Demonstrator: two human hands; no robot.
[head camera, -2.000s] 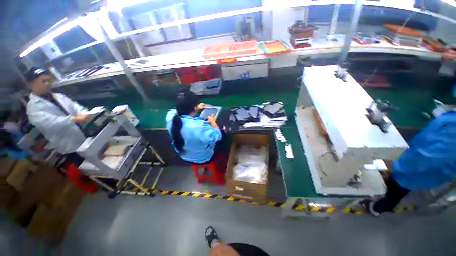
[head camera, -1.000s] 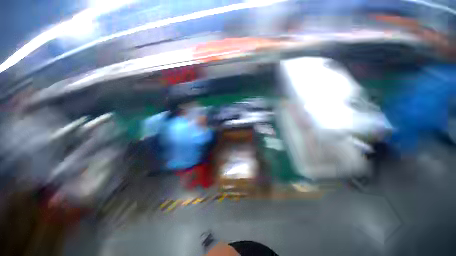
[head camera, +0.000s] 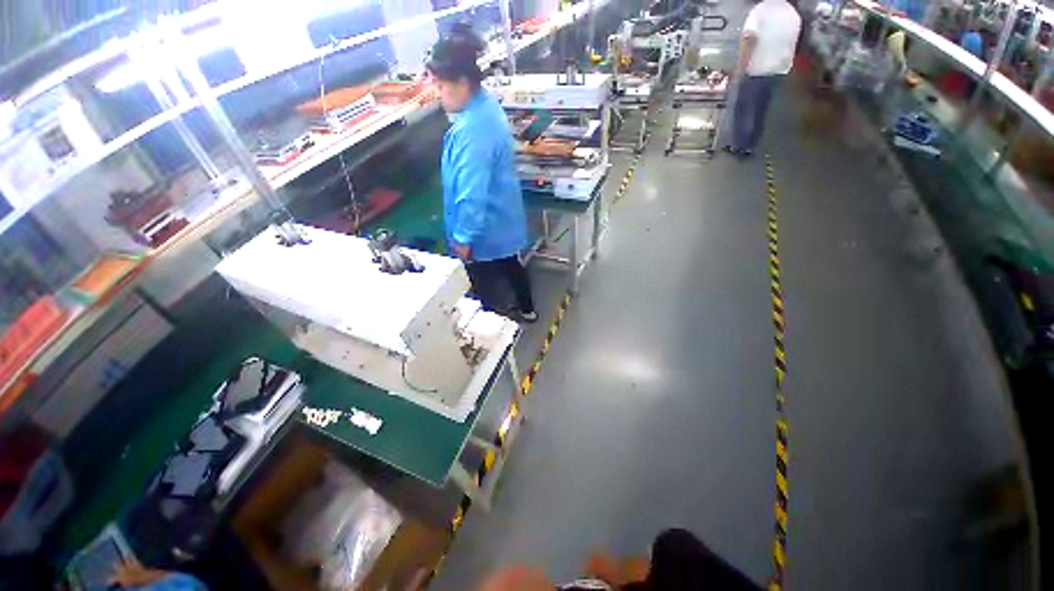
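Blurred skin, part of a watch band and dark cloth show at the bottom edge; I cannot tell which hand this is, or whether it holds anything. The large white press (head camera: 347, 289) stands on the green bench (head camera: 405, 444), with round dark fittings on top. Flat dark cases (head camera: 202, 444) lie piled on the bench at lower left. Small white pieces (head camera: 364, 421) lie between the pile and the press. Below them an open brown carton (head camera: 272, 496) holds crumpled clear plastic (head camera: 353, 525).
A person in blue (head camera: 480, 173) stands beyond the press, near another white machine (head camera: 566, 173). A person in a white top (head camera: 769, 40) stands farther up the grey aisle (head camera: 647, 381). Yellow-black tape (head camera: 777, 358) runs along it. Another bench line (head camera: 925, 219) is at right.
The view has swung right, up the aisle. Press, cases and carton now sit farther left. The person in white by the wheeled stand is out of view; the seated person is nearly cut off.
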